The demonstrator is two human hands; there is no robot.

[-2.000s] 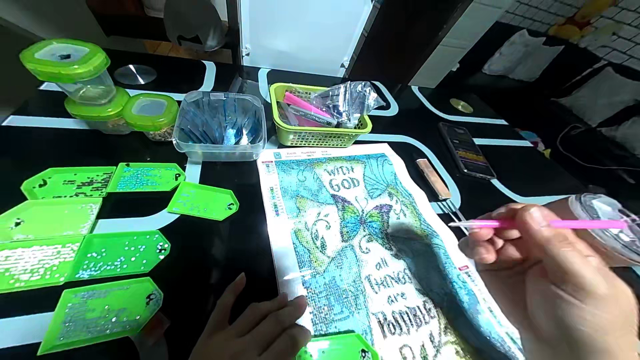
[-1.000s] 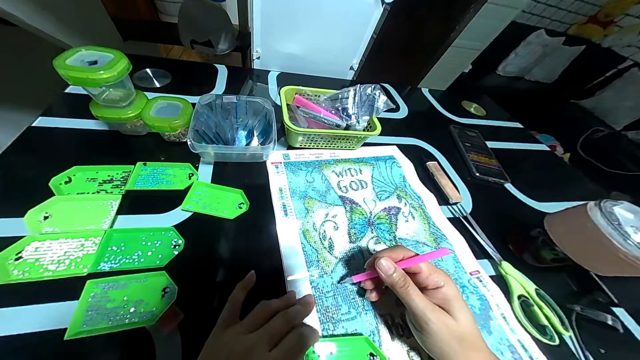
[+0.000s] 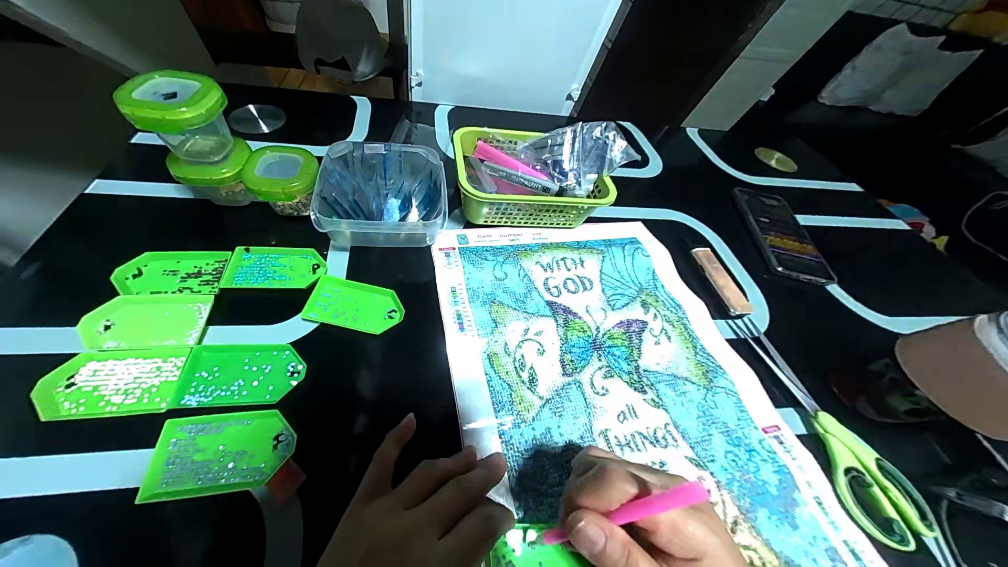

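A pink diamond painting pen (image 3: pixel 661 502) is held in my right hand (image 3: pixel 638 512), its lower end over a green bead tray (image 3: pixel 524 551) at the bottom edge. My left hand (image 3: pixel 433 504) rests with fingers spread at the lower left edge of the diamond painting canvas (image 3: pixel 583 339), close to that tray; whether it touches the tray is hidden. The canvas shows a butterfly and lettering. Left of it lie several green trays of beads, among them one with white beads (image 3: pixel 118 380), one with teal beads (image 3: pixel 272 269) and one set apart (image 3: pixel 353 305).
Beyond the canvas stand a clear plastic tub of packets (image 3: pixel 378 193), a green basket (image 3: pixel 535 209) with pens and plastic bags, and green-lidded containers (image 3: pixel 279 173). To the right lie green-handled scissors (image 3: pixel 874 480), a wooden-handled fork (image 3: pixel 720 282) and a phone (image 3: pixel 783 235).
My right hand with the pen has moved from the right side in over the canvas, then down to the green tray at the bottom edge. My left hand has stayed near the canvas's lower left.
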